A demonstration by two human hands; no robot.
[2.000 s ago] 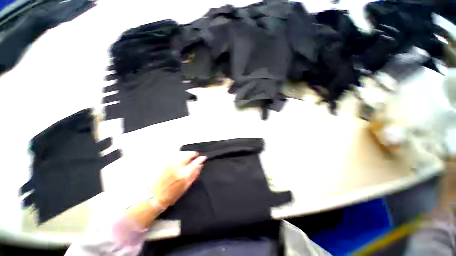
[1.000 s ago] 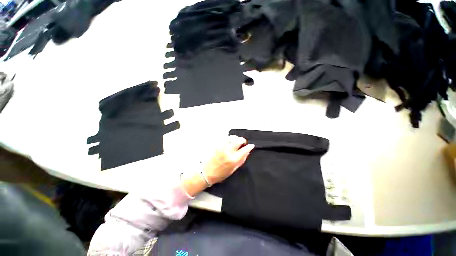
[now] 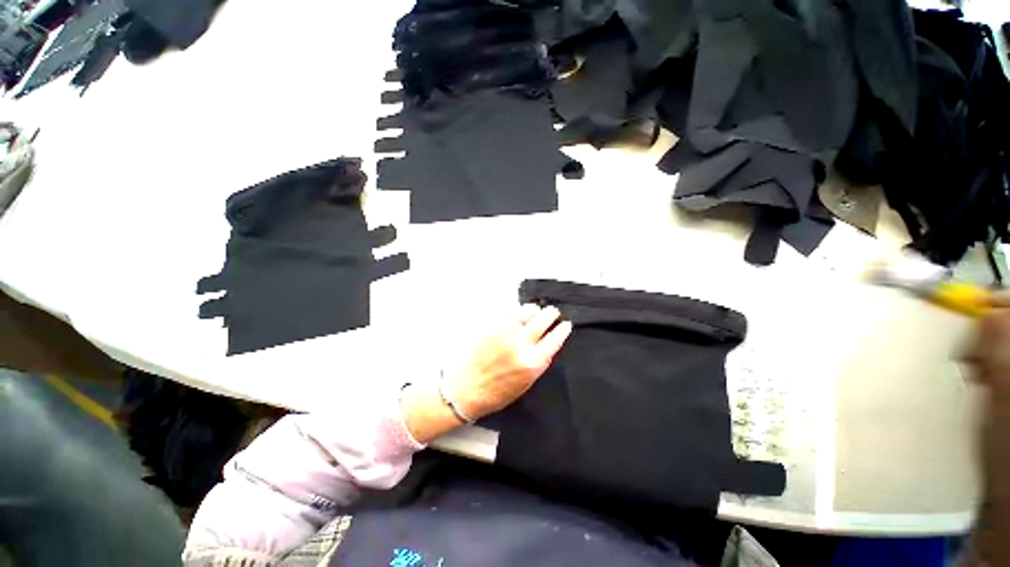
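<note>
A black tabbed panel [image 3: 642, 410] lies at the table's near edge, with a raised band along its top. My left hand [image 3: 504, 360] rests on the panel's upper left, fingertips at the band's left end, pressing it flat. My right hand [image 3: 989, 354] is at the right rim, blurred and partly cut off. It holds the glue brush [image 3: 961, 297] by its yellow handle, with the blurred bristles pointing left, above the table and apart from the panel.
A small stack of tabbed panels [image 3: 299, 271] lies at left. A larger stack [image 3: 482, 155] with glossy bands lies further away at centre. A heap of loose black cut pieces [image 3: 764, 100] fills the upper right. A glue-stained pale sheet [image 3: 775, 388] shows beside the panel. The white table's [image 3: 133, 222] edge curves at left.
My right hand has come into view at right with the brush. My left hand stays on the panel's upper left. The view has shifted, and the bottles at right are out of it.
</note>
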